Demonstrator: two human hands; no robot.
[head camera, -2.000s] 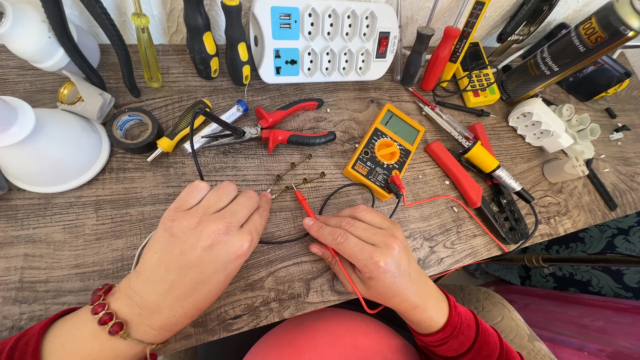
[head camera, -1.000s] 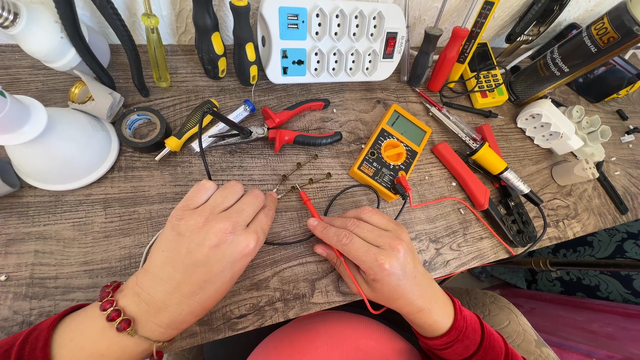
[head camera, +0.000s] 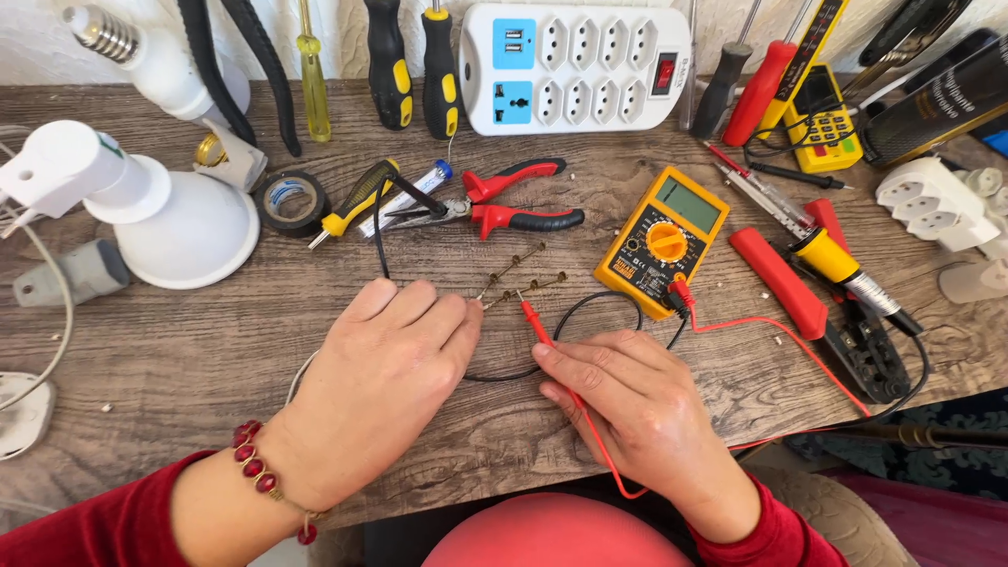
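Observation:
My right hand (head camera: 630, 402) grips the red test probe (head camera: 535, 321), whose tip meets a thin brass contact strip (head camera: 534, 285) lying on the wooden table. A second brass strip (head camera: 516, 260) lies alongside it. Close to the near ends of both strips are the fingertips of my left hand (head camera: 386, 378); its fingers are closed together, and what they pinch is mostly hidden, though a small metal end shows beside them. The orange multimeter (head camera: 665, 242) lies beyond my right hand, with red and black leads plugged in. A black lead (head camera: 504, 378) runs between my hands.
Combination pliers (head camera: 520, 205), a screwdriver (head camera: 358, 201) and black tape (head camera: 291, 203) lie beyond my left hand. A white power strip (head camera: 575, 69) is at the back. LED bulbs (head camera: 185, 224) stand left. A soldering iron (head camera: 835, 260) and a red-handled crimping tool (head camera: 780, 279) lie right.

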